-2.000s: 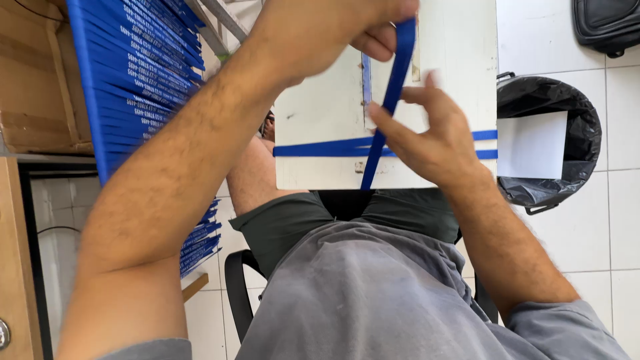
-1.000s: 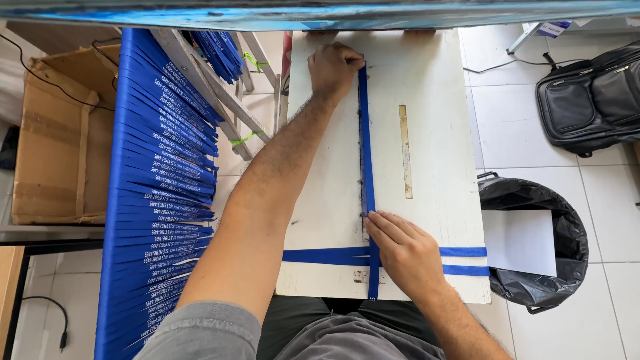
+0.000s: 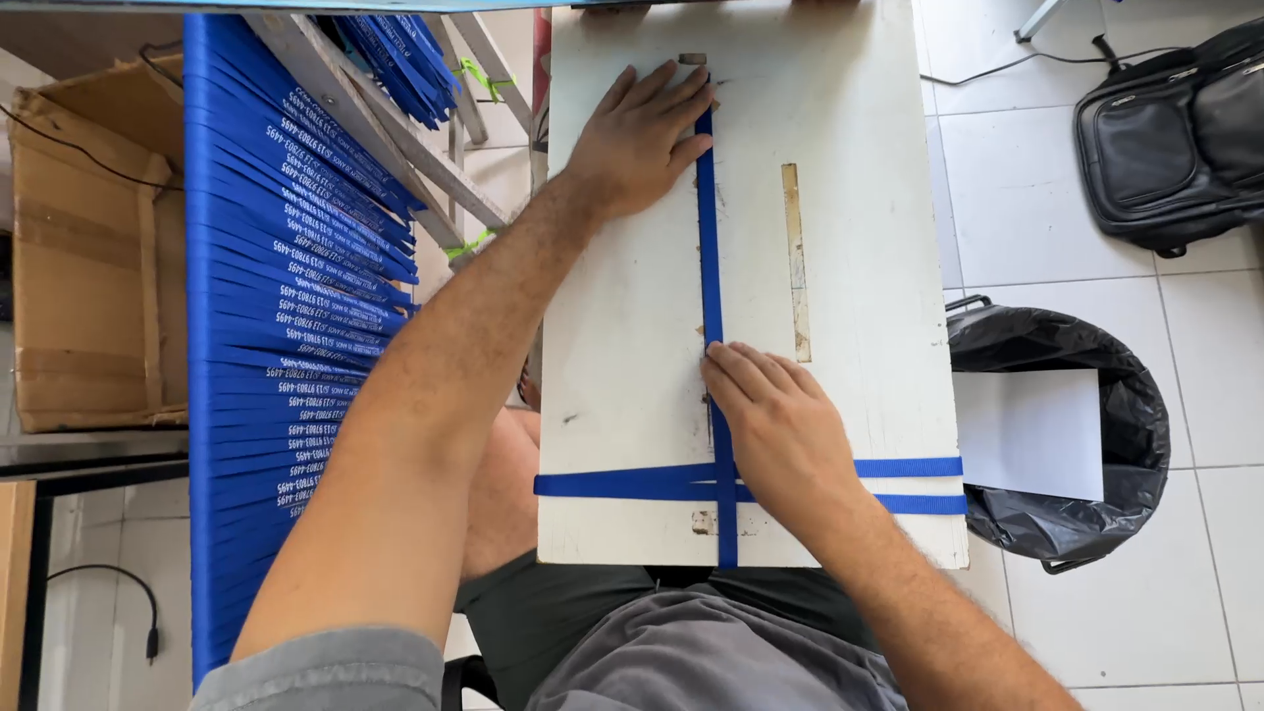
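A blue ribbon strap [image 3: 710, 247] lies lengthwise down a white board [image 3: 632, 395]. My left hand [image 3: 647, 133] rests flat near the strap's far end, its fingertips over it. Lower down, my right hand [image 3: 780, 410] presses on the strap with its fingers together. Two blue bands [image 3: 632, 482] run across the board near its close edge; the lengthwise strap crosses them. Right of the strap, a narrow tape strip [image 3: 796, 262] is fixed to the board. Many printed blue straps [image 3: 267, 296] hang in a row to the left.
A metal stepladder [image 3: 385, 128] stands behind the hanging straps, with more blue straps [image 3: 400, 59] on it. An open cardboard box [image 3: 89, 247] is at the far left. To the right are a bin with a black bag [image 3: 1131, 425], white paper [image 3: 1032, 434] in it, and a black backpack [image 3: 1165, 138].
Two seconds ago both hands were raised with the strap between them; it then came down along the board. Since one second ago my left hand has gone from pinching its far end to lying flat.
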